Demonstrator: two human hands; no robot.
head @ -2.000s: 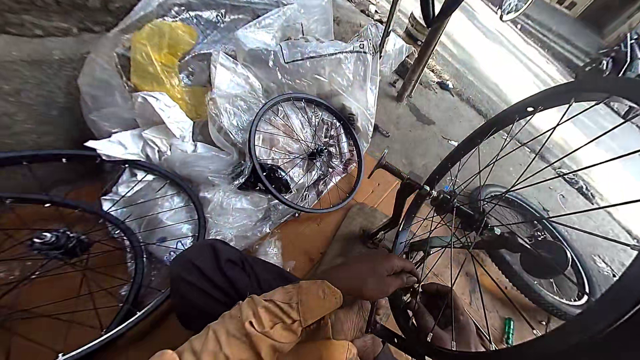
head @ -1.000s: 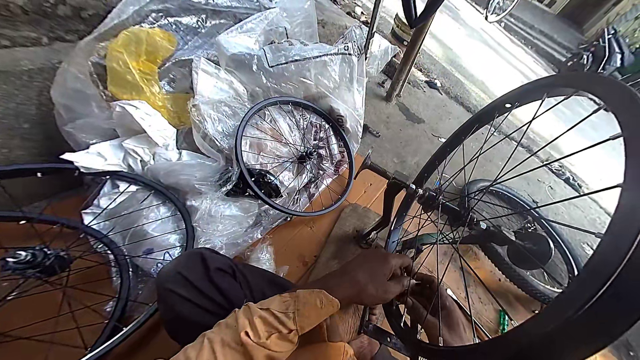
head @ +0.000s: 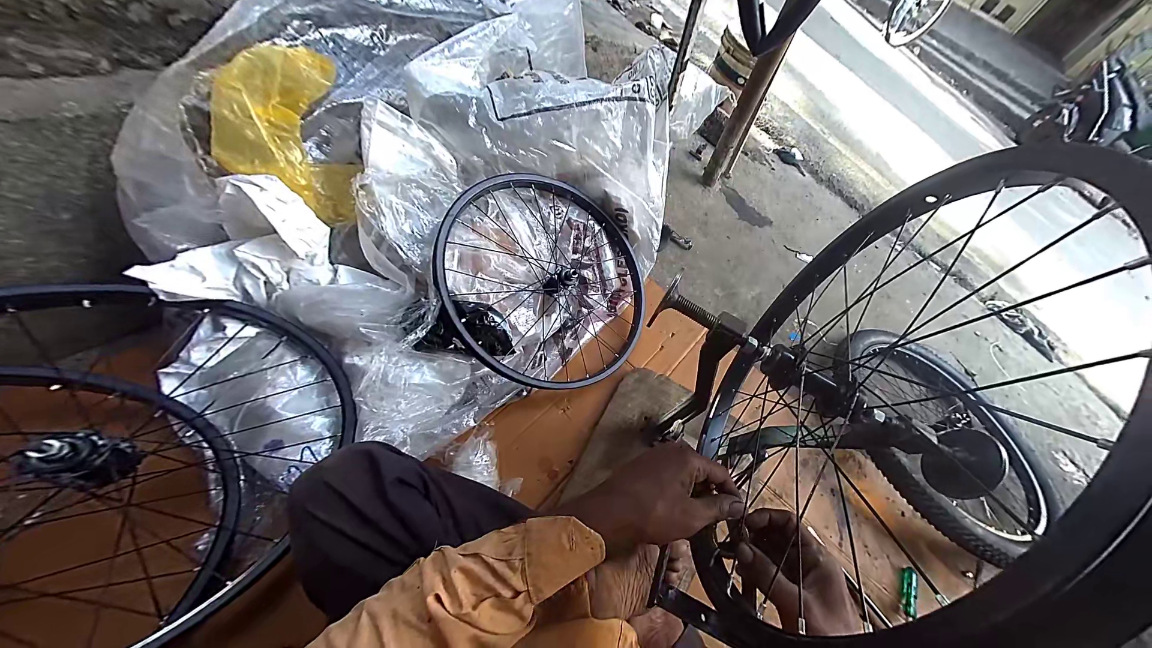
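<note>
A large black bicycle wheel [head: 814, 270] stands upright at the right, its hub held in a metal truing stand [head: 706, 373]. My left hand [head: 661, 495] is at the near part of its rim, thumb and fingertips pinched together by the spokes. On the other side of some spokes, my right hand [head: 796, 567] has bent fingers at the same spot. The fingertips of both hands nearly meet; whether a spoke or a small part is between them is too small to tell. A green cylindrical object [head: 909, 592] lies right of my right hand.
A small spoked wheel [head: 450, 288] lies on clear plastic sheeting [head: 540, 117] ahead. Larger wheels [head: 346, 396] lie at the left on an orange-brown surface [head: 513, 432]. A wooden board [head: 621, 423] is under the stand. A tyred wheel [head: 1035, 495] lies behind the big wheel; a post [head: 751, 103] stands beyond.
Both hands stay close together at the near rim of the large wheel. That wheel's spokes and rim show no plain turn. The view has shifted slightly.
</note>
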